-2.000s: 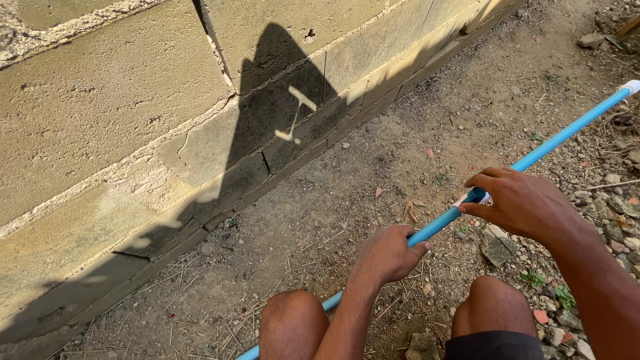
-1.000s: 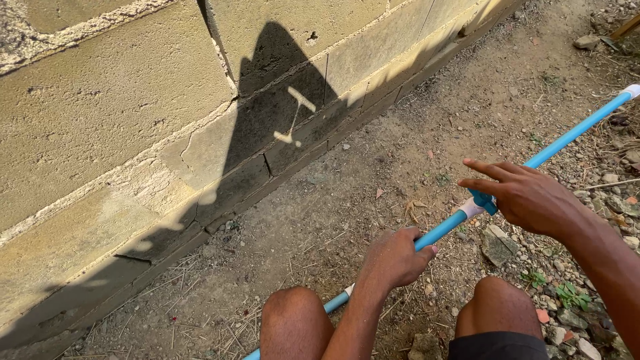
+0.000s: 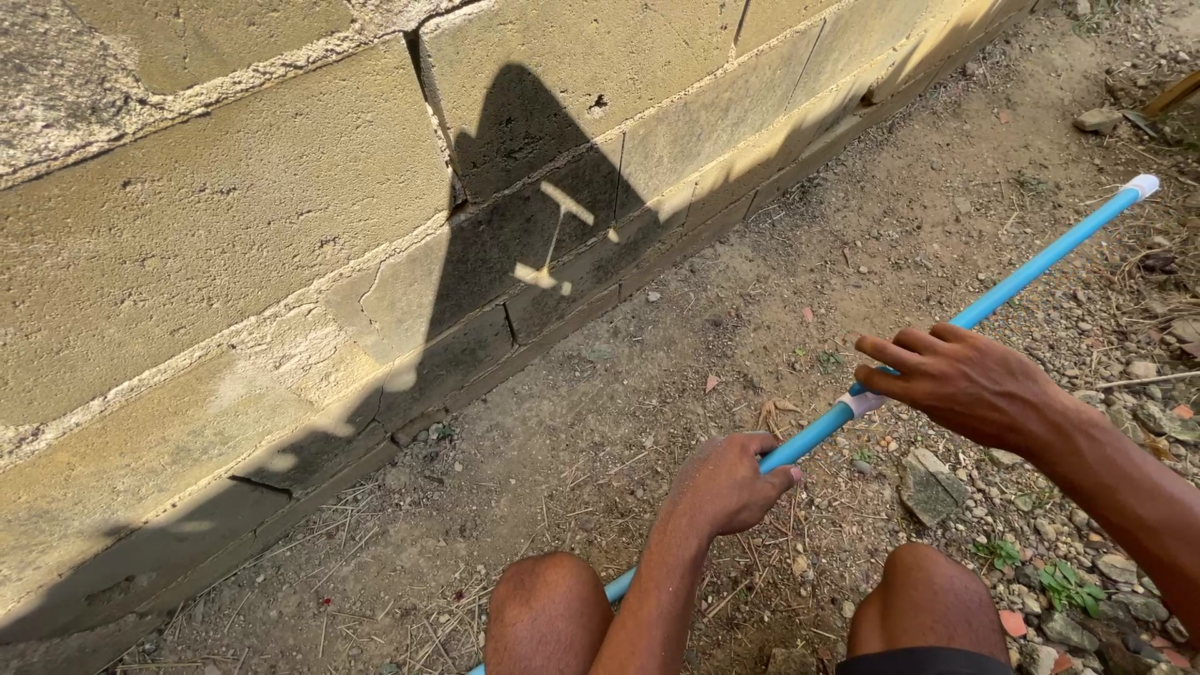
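Note:
A long blue plastic pipe runs diagonally over the ground, from between my knees up to the right, with a white fitting on its far end. My left hand is closed around the pipe. Just beyond it sits a white pipe coupling. My right hand lies over the pipe at the coupling, its fingers bent around a blue part there. In the earlier frames this part looks like a valve handle; now the fingers mostly cover it.
A concrete block wall with cracks stands at the left, my shadow on it. Dry soil with straw lies along its foot. Loose stones, a larger rock and small green weeds are at the right, beside my knee.
One second ago my right hand's fingers were raised and spread above the blue part; now they are lower and closer together over it. My left hand has stayed on the pipe.

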